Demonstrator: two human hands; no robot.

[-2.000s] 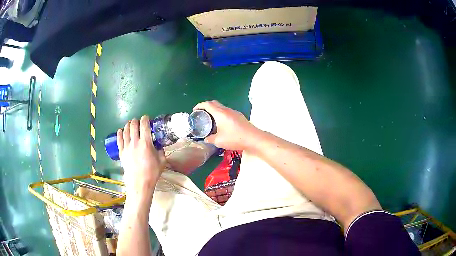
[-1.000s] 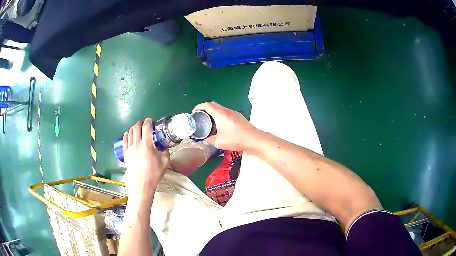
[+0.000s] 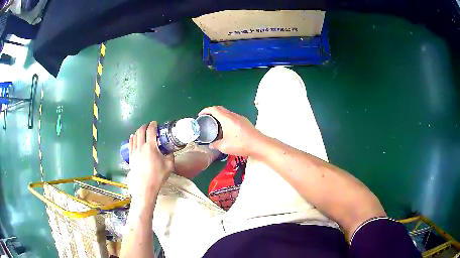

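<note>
My left hand (image 3: 150,158) is wrapped round a dark blue vacuum flask (image 3: 165,137), which lies tilted almost level with its steel neck to the right. A pale stopper (image 3: 185,130) shows at its mouth. My right hand (image 3: 229,132) holds the small flask cup (image 3: 207,129) by its outer side, its silvery-grey opening turned up and toward the flask mouth. The flask mouth and the cup rim meet or overlap in view. Whether liquid is flowing cannot be told. Both are above my lap.
A yellow-railed trolley (image 3: 78,213) with a brown carton (image 3: 75,232) stands at lower left. A blue crate (image 3: 267,53) holding a cardboard sheet (image 3: 260,25) is under the black table cover (image 3: 126,17). A red patterned item (image 3: 227,182) lies between my legs.
The flask has moved slightly right, closer to the cup, over the last two seconds. Both hands keep their hold. The view has shifted slightly.
</note>
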